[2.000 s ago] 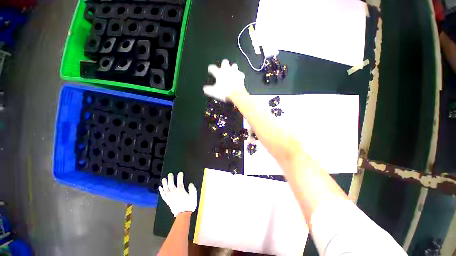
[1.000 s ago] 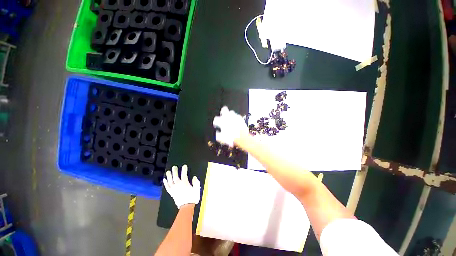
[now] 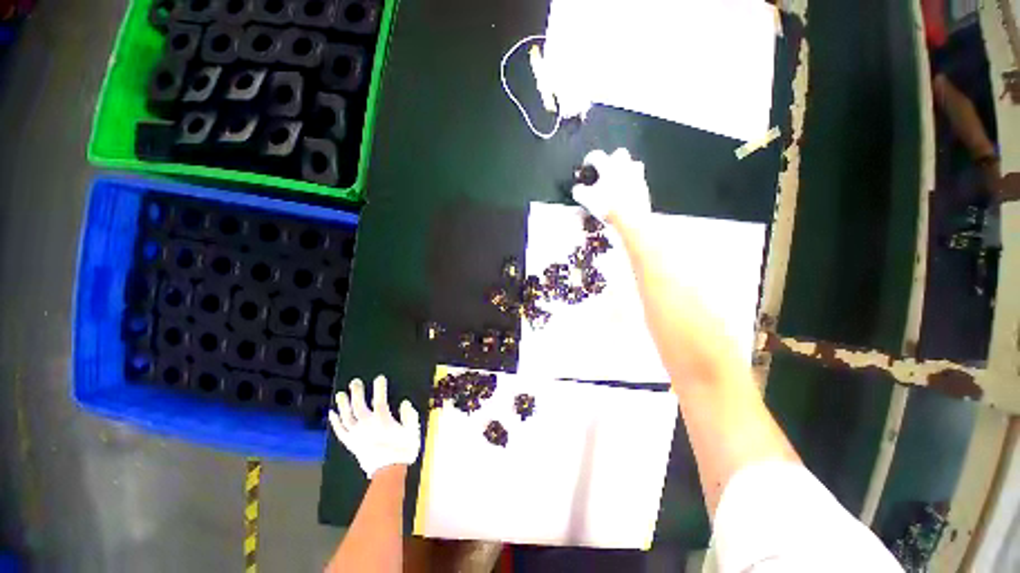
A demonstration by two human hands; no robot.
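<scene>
My right hand (image 3: 614, 188), in a white glove, is over the green bench just above the middle white sheet (image 3: 705, 291). Small black parts (image 3: 587, 175) show at its fingers; whether it grips them is unclear. More small black parts (image 3: 559, 282) lie scattered over that sheet's left side and the dark area beside it. Others (image 3: 468, 390) lie on the upper left of the near white sheet (image 3: 537, 492). My left hand (image 3: 375, 428), also white-gloved, rests with fingers spread at the bench's left edge, holding nothing.
A green crate (image 3: 364, 134) and a blue crate (image 3: 101, 291) with rows of black housings stand left of the bench (image 3: 436, 134). A far white sheet (image 3: 671, 56) has a white cord (image 3: 506, 84) beside it. Another person's arm (image 3: 964, 118) shows at the upper right.
My right hand has moved from the dark area up and right to where the pile near the cord lay. Parts now lie on the near sheet. My left hand has stayed at the bench edge.
</scene>
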